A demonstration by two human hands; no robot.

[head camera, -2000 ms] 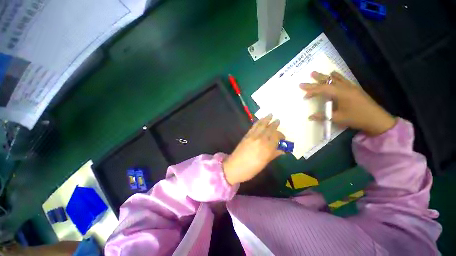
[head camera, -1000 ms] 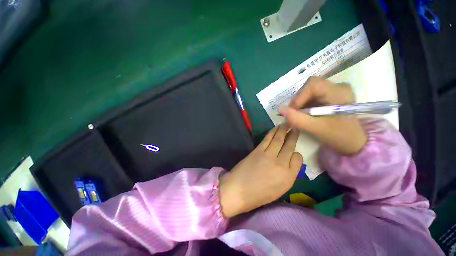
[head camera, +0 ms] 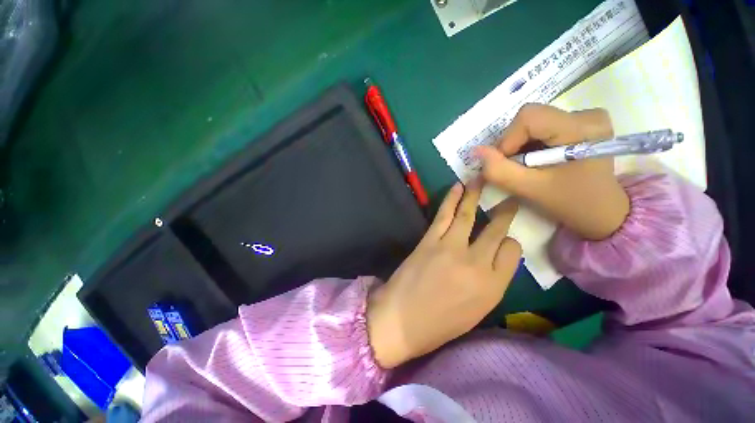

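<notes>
My right hand [head camera: 563, 165] holds a white and clear ballpoint pen [head camera: 608, 149], its tip at the left part of the white record sheet [head camera: 563, 70]. A yellow paper sheet [head camera: 654, 91] lies partly over the record sheet, under my right hand. My left hand [head camera: 451, 277] lies palm down, its fingertips at the papers' lower left edge. A small blue piece shows at the edge of my left hand; most of it is hidden, and I cannot tell whether the fingers grip it.
The black tray [head camera: 286, 198] at left holds a small silver wire loop [head camera: 262, 248] and two blue camera units [head camera: 169, 323]. A red marker pen [head camera: 396, 144] lies along its right edge. A blue bin [head camera: 93, 363] is at lower left, a metal post base [head camera: 464, 12] at top.
The right hand has gone from moving over the papers to holding the pen at the record sheet. The yellow sheet has shifted, showing more of the form. The view has moved closer.
</notes>
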